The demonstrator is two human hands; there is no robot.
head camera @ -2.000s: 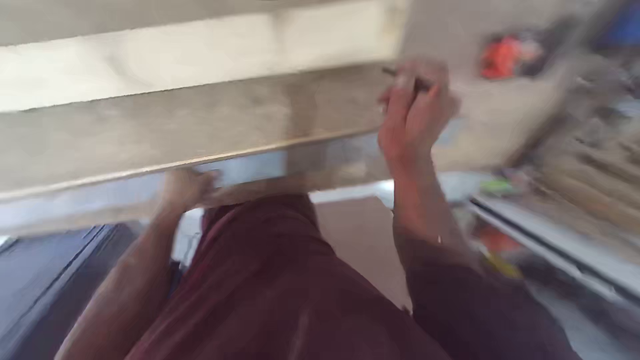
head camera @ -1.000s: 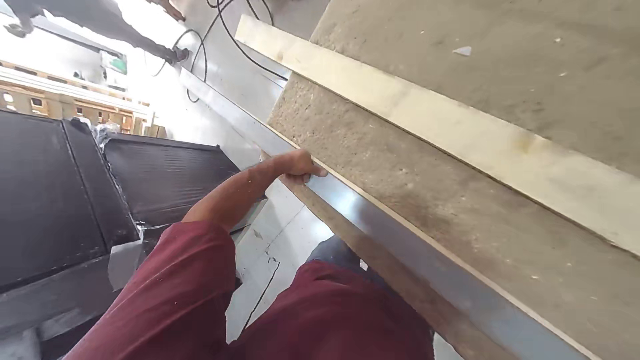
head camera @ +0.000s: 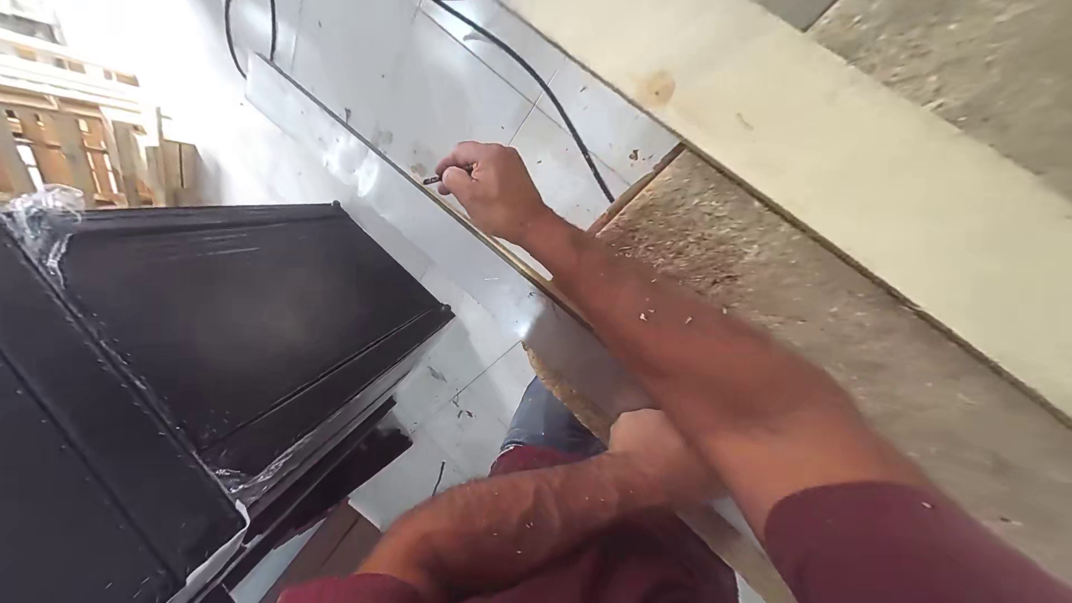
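My right hand (head camera: pixel 494 188) is stretched out over the long edge of a thin board with a shiny pale face (head camera: pixel 377 201), its fingers closed on a dark pencil-like stick (head camera: pixel 435 179). That board stands on edge along the near side of a wood-dust-strewn worktop (head camera: pixel 712 234) and juts past its corner. Beneath my right forearm, my left hand (head camera: pixel 645 434) is at the same board's lower part; the forearm and the board hide most of its fingers. A pale wooden board (head camera: pixel 779 109) lies across the worktop.
Black upholstered-looking panels or furniture (head camera: pixel 243 310) with clear plastic wrap stand at the left. Behind them is a wooden pallet (head camera: pixel 75 151). A black cable (head camera: pixel 536 75) runs over the tiled floor (head camera: pixel 469 92) beyond the worktop's corner.
My right hand, out of view one second ago, now reaches over the board's projecting part. My left hand has stayed at the board. The view has turned and come nearer the worktop's corner.
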